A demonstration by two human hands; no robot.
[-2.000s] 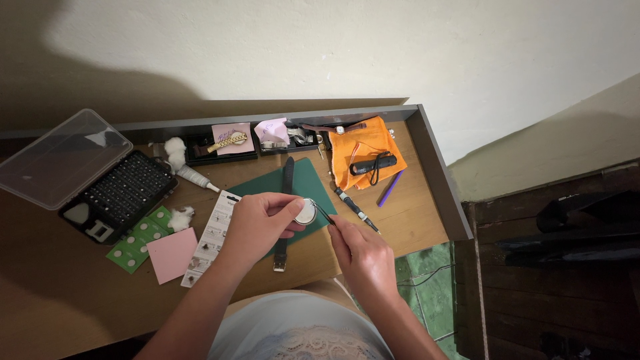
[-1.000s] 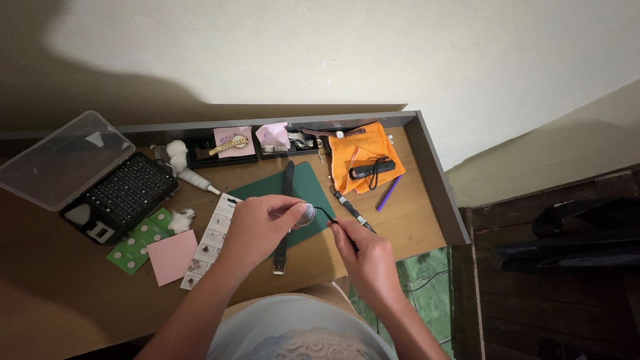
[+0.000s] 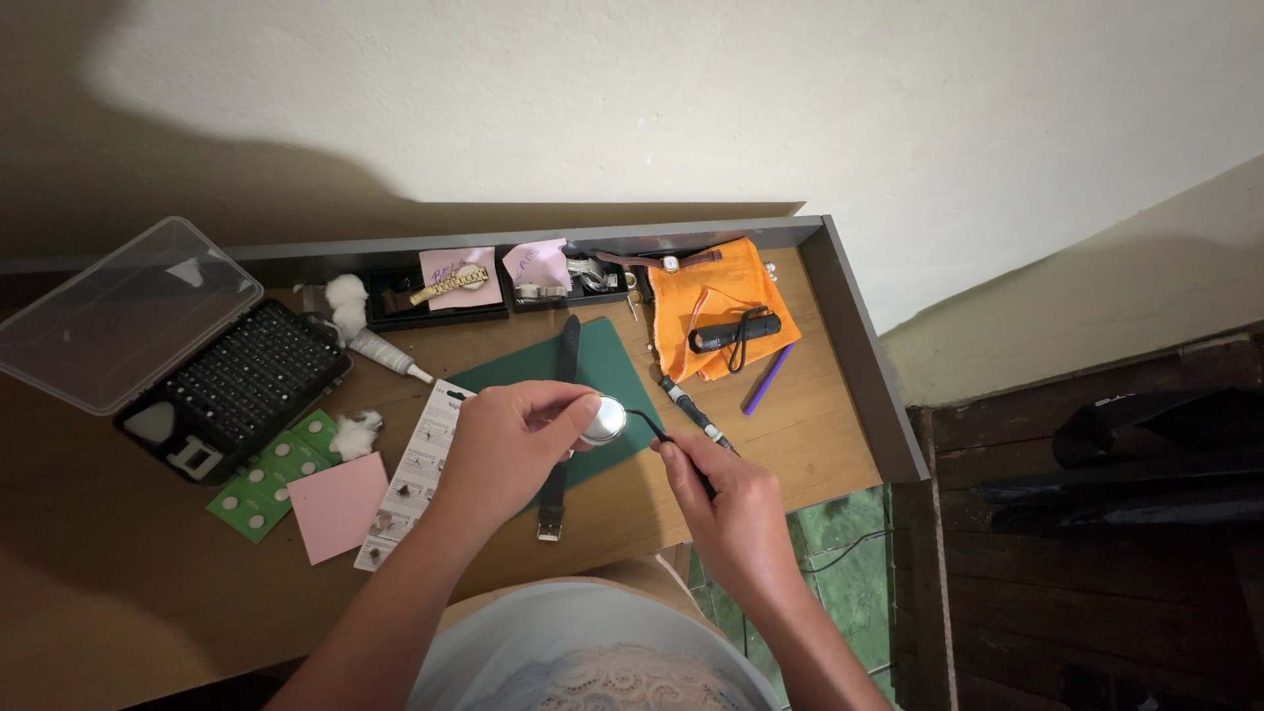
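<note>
Between the thumb and fingers of my left hand [image 3: 523, 439] is a round silvery watch case [image 3: 604, 422], held above a green mat [image 3: 617, 370]. My right hand [image 3: 721, 489] grips a thin black tool with a bent tip [image 3: 647, 423], probably tweezers; its tip is at the right edge of the case. Beneath my left hand, a black watch strap [image 3: 569, 351] lies across the mat, its buckle toward me. A screwdriver [image 3: 694, 413] rests just beyond my right hand.
An open bit case [image 3: 247, 380], green button-cell packs [image 3: 259, 494], a pink note pad [image 3: 339, 506] and a tube [image 3: 387, 353] lie left. Black trays [image 3: 444, 314] with watches line the raised back edge. Right are an orange cloth [image 3: 671, 306], a flashlight [image 3: 736, 333] and a purple stick [image 3: 768, 379].
The watch case has tilted between my left fingers, from facing up to edge-on and back to showing its flat face. The tool in my right hand stays close to it.
</note>
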